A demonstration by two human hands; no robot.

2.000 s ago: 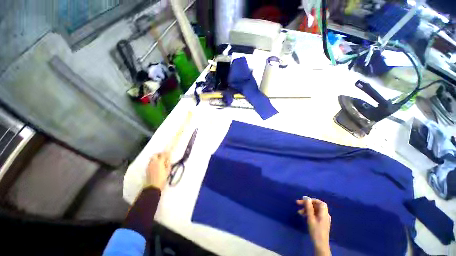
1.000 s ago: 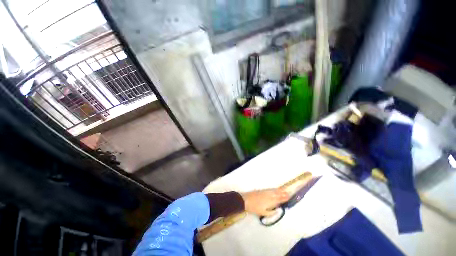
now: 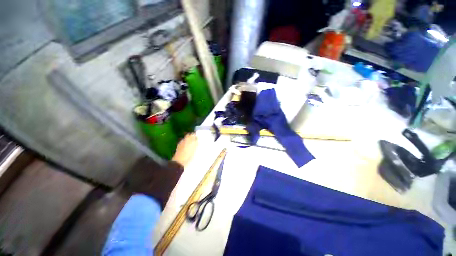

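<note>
My left hand point(image 3: 186, 149) is at the table's left edge, beyond the upper end of the wooden ruler. It is blurred, and I cannot tell whether it holds anything. The ruler point(image 3: 192, 200) lies slanted near the left edge. The shears point(image 3: 206, 199) lie just right of it, with their looped handles towards me and blades pointing away. The navy garment fabric point(image 3: 320, 215) lies folded across the front right, cut off by the bottom edge. My right hand is not clearly in view; only a tiny pale spot shows at the bottom edge over the cloth.
A navy cloth strip point(image 3: 283, 131) and dark scraps lie at the far left corner beside another long yellow stick point(image 3: 320, 137). A steam iron point(image 3: 400, 162) stands at the right. Green bags point(image 3: 161, 136) stand beyond the left edge, near a grey pipe point(image 3: 246, 37).
The view has swung left and then back right. My left hand has moved from beside the shears to farther up the table's left edge. The ruler now shows uncovered.
</note>
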